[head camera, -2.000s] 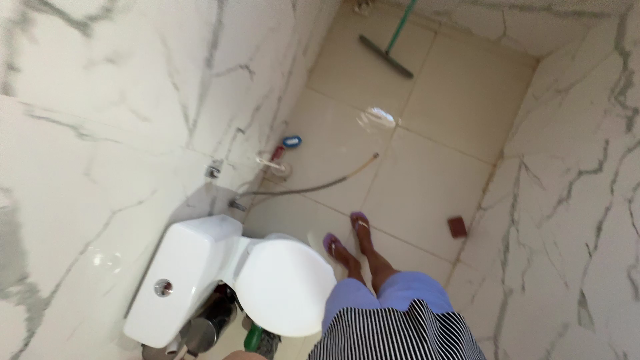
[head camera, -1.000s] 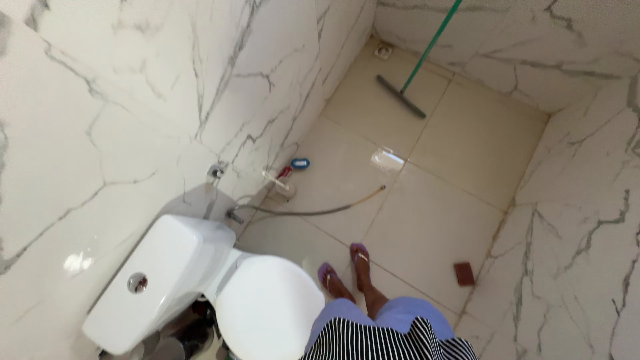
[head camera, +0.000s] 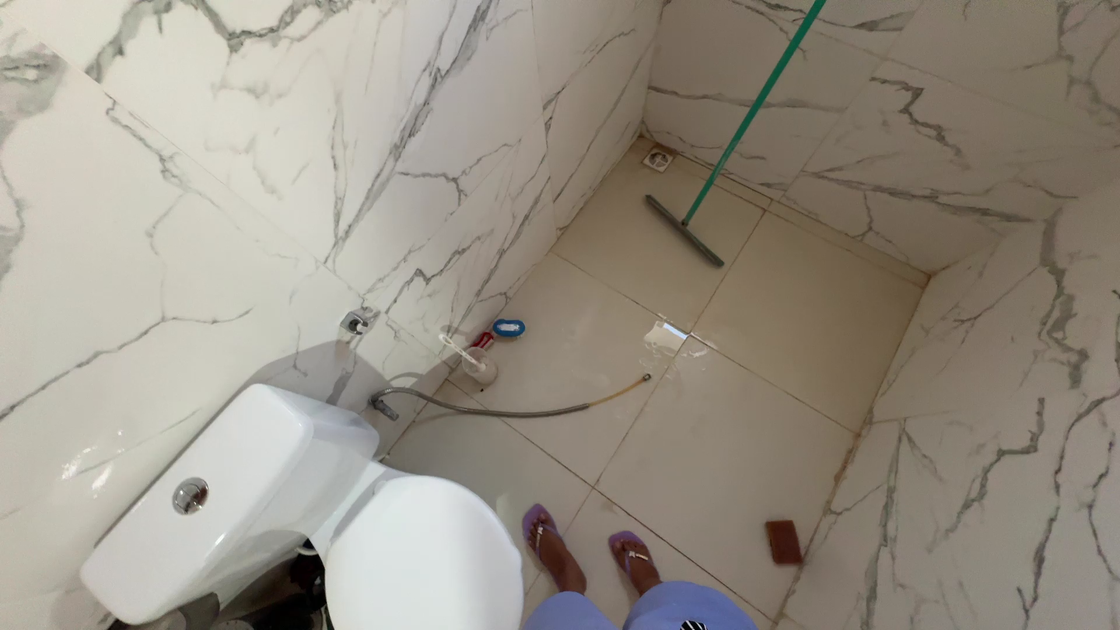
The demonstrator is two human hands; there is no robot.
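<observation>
Neither of my hands is in view. A floor squeegee point(head camera: 684, 231) with a green handle leans against the far wall, its blade on the tiles. A flexible hose point(head camera: 499, 412) runs from a valve at the left wall out onto the floor. Beside that wall, a toilet brush in a white holder point(head camera: 479, 366) stands near a red bottle-like item point(head camera: 483, 339) and a blue scrub brush point(head camera: 508, 328). A reddish-brown block or pad point(head camera: 783, 542) lies near the right wall.
A white toilet point(head camera: 423, 560) with its lid down is at the lower left, with dark items behind it. A floor drain point(head camera: 657, 158) sits in the far corner. Water point(head camera: 669, 337) shines mid-floor. My feet in purple flip-flops point(head camera: 632, 551) are at the bottom.
The view has shifted and more of the far wall and squeegee handle shows. The squeegee, hose and brushes have not plainly moved.
</observation>
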